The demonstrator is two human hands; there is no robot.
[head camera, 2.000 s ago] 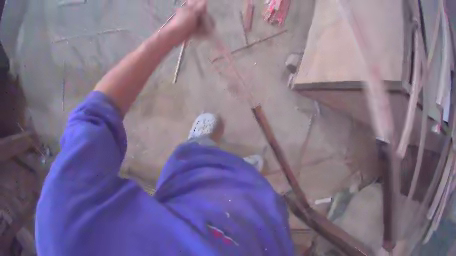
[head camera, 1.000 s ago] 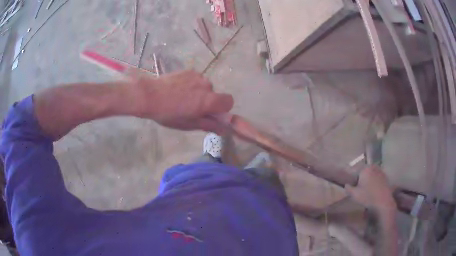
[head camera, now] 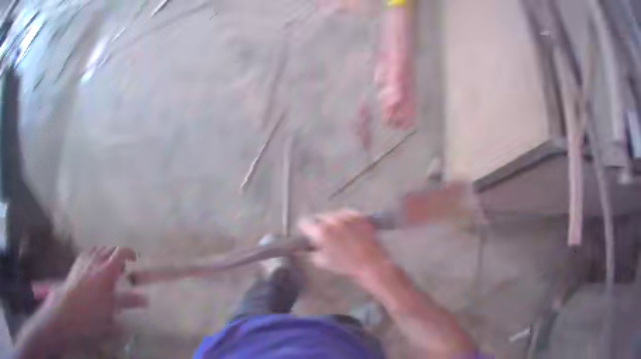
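Note:
A long brown wood strip (head camera: 218,264) lies across in front of me, above my shoes, with its left end near my left hand. My right hand (head camera: 344,242) is closed around the strip near the middle of the view. Beyond it the piece runs on to the right and ends in a blurred, wider reddish-brown part (head camera: 437,205). My left hand (head camera: 98,284) is at the lower left, fingers spread, just off the strip's left end; a reddish piece (head camera: 43,289) shows beside it, and I cannot tell whether the hand touches it.
A reddish tied bundle of strips (head camera: 398,77) with a yellow band lies on the floor ahead. A plywood panel (head camera: 499,91) stands right, with long bending strips (head camera: 576,175) over it. Thin slivers (head camera: 263,151) lie on the concrete floor. A dark object (head camera: 24,189) is at far left.
My left hand has moved from the middle to the lower left and opened. My right hand has moved inward with the strip, which now lies more level. The view has shifted, showing more of the bundle.

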